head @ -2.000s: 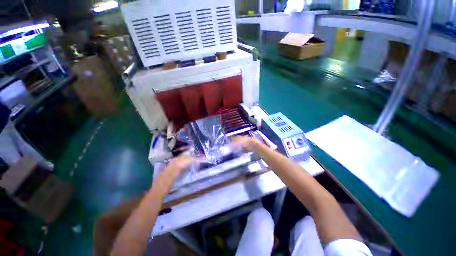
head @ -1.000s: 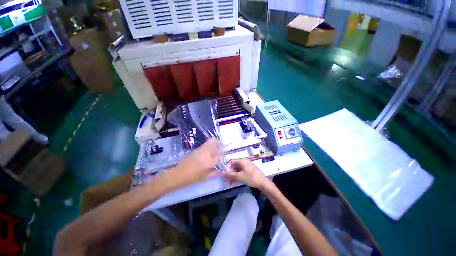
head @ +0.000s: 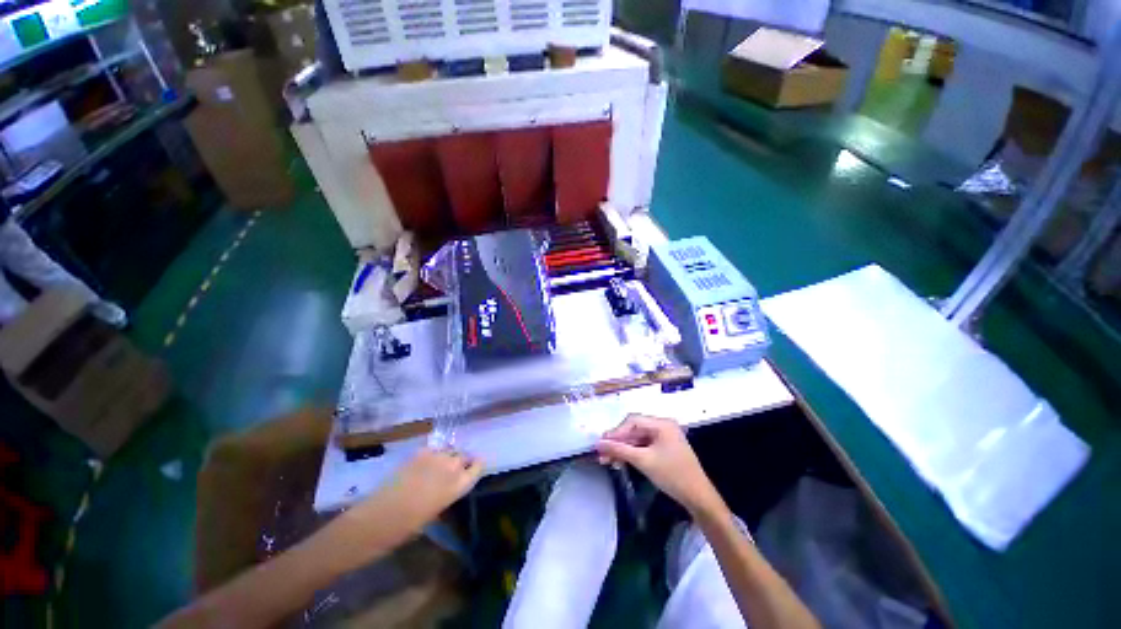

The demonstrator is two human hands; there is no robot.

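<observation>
A black product box with red and white print lies on the white sealer plate, its far end at the roller conveyor. A clear shrink bag surrounds it, and its open end stretches toward me across the brown-edged sealing bar. My left hand pinches the left corner of the bag's near end. My right hand pinches the right corner. Both hands are bare and sit at the plate's front edge, nearer to me than the bar.
Dark red tunnel curtain hangs behind the rollers. The sealer control box stands right of the plate. A stack of shrink bags lies further right. An open scrap carton is below left.
My hands were close together on the bunched bag; they have moved apart, spreading its near end over the bar. The box now lies straighter, with its printed face visible.
</observation>
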